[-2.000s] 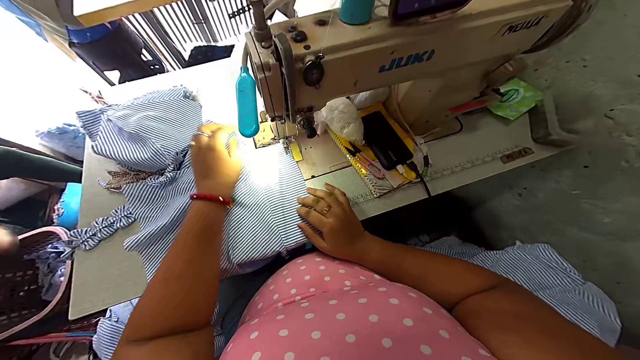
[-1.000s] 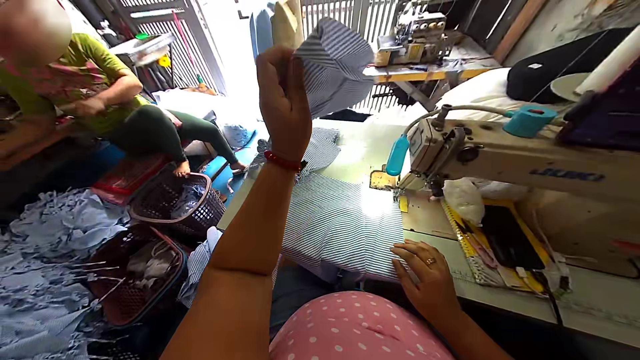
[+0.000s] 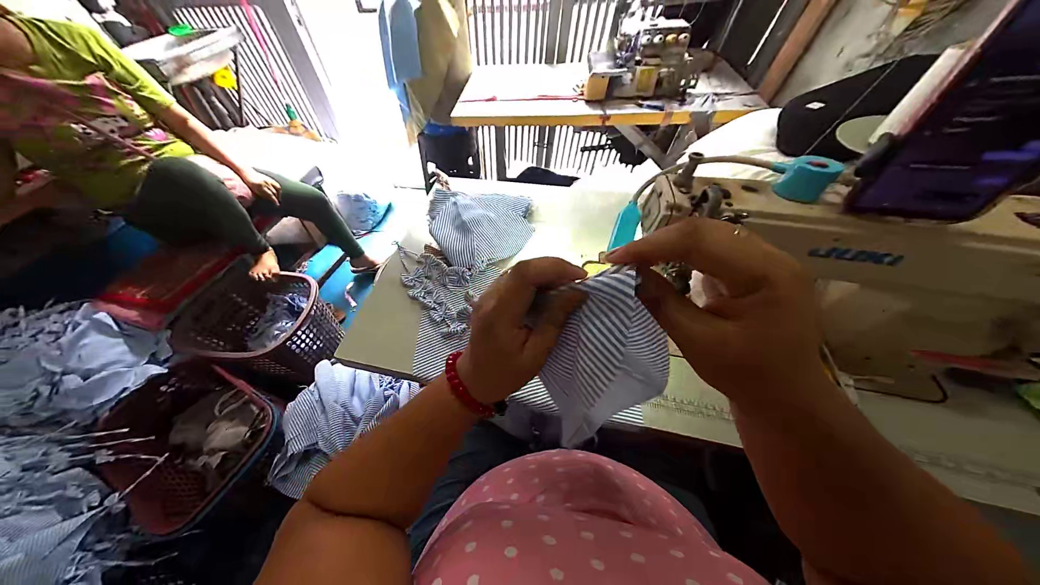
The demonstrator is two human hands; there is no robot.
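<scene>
Both my hands pinch the upper edge of a small striped fabric piece [image 3: 605, 349], which hangs down between them above the table's near edge. My left hand [image 3: 528, 325] has it at the left end, my right hand [image 3: 715, 301] at the right corner. Behind my right hand is the head of the sewing machine [image 3: 861, 252], its needle area hidden. Another striped piece [image 3: 479, 227] lies on the sewing table [image 3: 378, 325], with a gathered striped strip [image 3: 435, 284] beside it. More striped fabric lies flat beneath my hands.
A person [image 3: 97, 122] sits at the left, near a plastic basket [image 3: 305, 325] with cloth. A second basket [image 3: 195, 455] and heaped fabric [image 3: 73, 349] are at lower left. Striped cloth [image 3: 341, 414] hangs beside the table. An overlock machine [image 3: 650, 57] stands on a table at the back.
The striped piece that my left hand held up high is now lower, held by both hands. My right hand has left the fabric on the table and risen to it.
</scene>
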